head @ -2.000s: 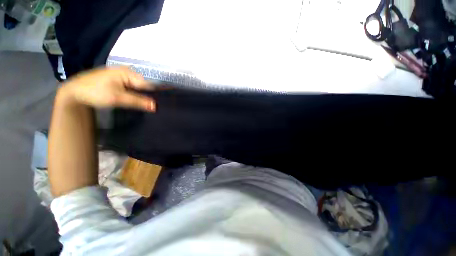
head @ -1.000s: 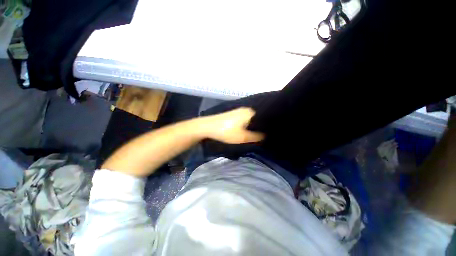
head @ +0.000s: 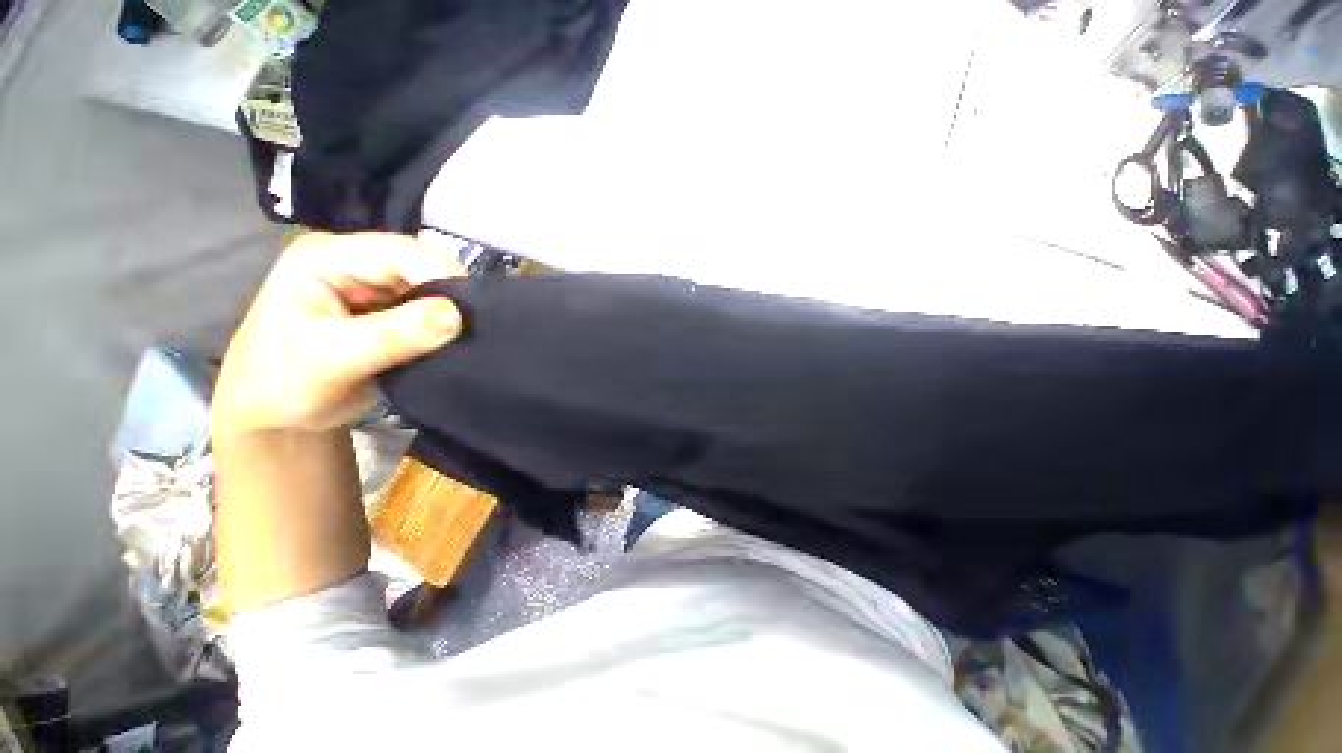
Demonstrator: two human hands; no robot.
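A long black garment piece stretches across the view along the front edge of the white table and above the lap. My left hand pinches its left end between thumb and fingers. The cloth's lower edge hangs loose and uneven. My right hand is not visible; only a blurred part of the right arm shows at the lower right edge. The right end of the cloth runs out of the picture.
Another black cloth lies at the table's upper left. Black-handled shears, pink-red snips and black labels lie at the upper right. Below are a wooden plank and cloth scraps at left, more scraps at right.
My left hand has moved left and up from the middle, holding the cloth end. The cloth, slanting up to the right a second ago, now lies nearly level. The view has shifted.
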